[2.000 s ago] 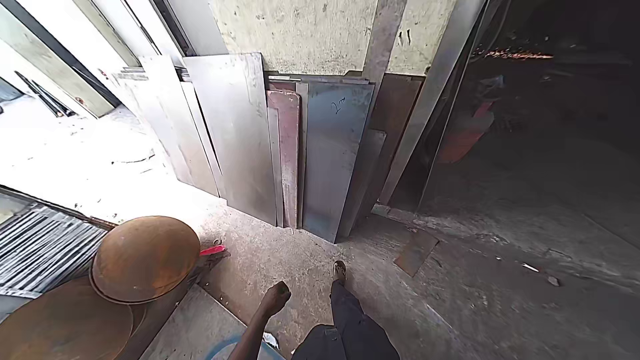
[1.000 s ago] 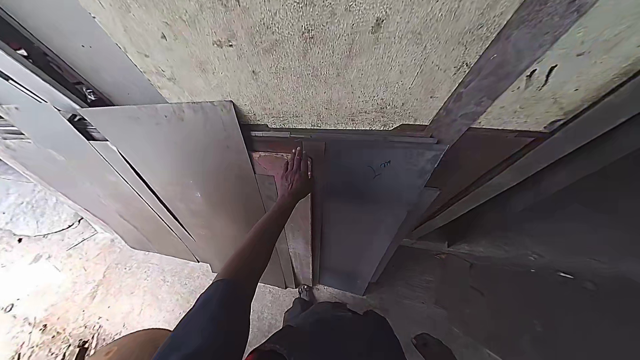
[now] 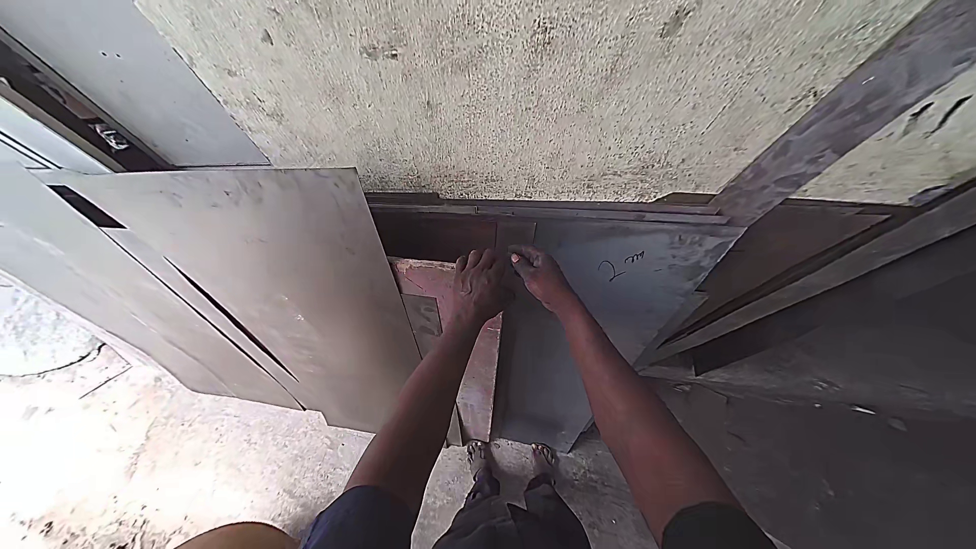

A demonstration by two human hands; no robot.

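Observation:
Several metal sheets lean upright against a wall. My left hand (image 3: 480, 286) lies over the top right part of a reddish sheet (image 3: 479, 381), its fingers bent; whether they grip its edge cannot be made out. Close beside it, my right hand (image 3: 540, 276) is at the upper left edge of a grey metal sheet (image 3: 610, 305) that bears handwriting. Its thumb and fingers are curled near that edge, and their grip is unclear. A small grey piece (image 3: 423, 316) stands in front of the reddish sheet, next to a large pale metal sheet (image 3: 297, 282) on the left.
Behind the sheets rises a stained, pale board (image 3: 518, 99), crossed at the right by a slanting metal strip (image 3: 846, 114). More sheets (image 3: 808, 236) lean at the right. A rounded brown object (image 3: 236, 536) is at the bottom edge, and my feet (image 3: 478, 455) are on the concrete floor.
My right hand has come into view at the grey sheet. My left hand has shifted right along the reddish sheet. The view is now closer to the sheets.

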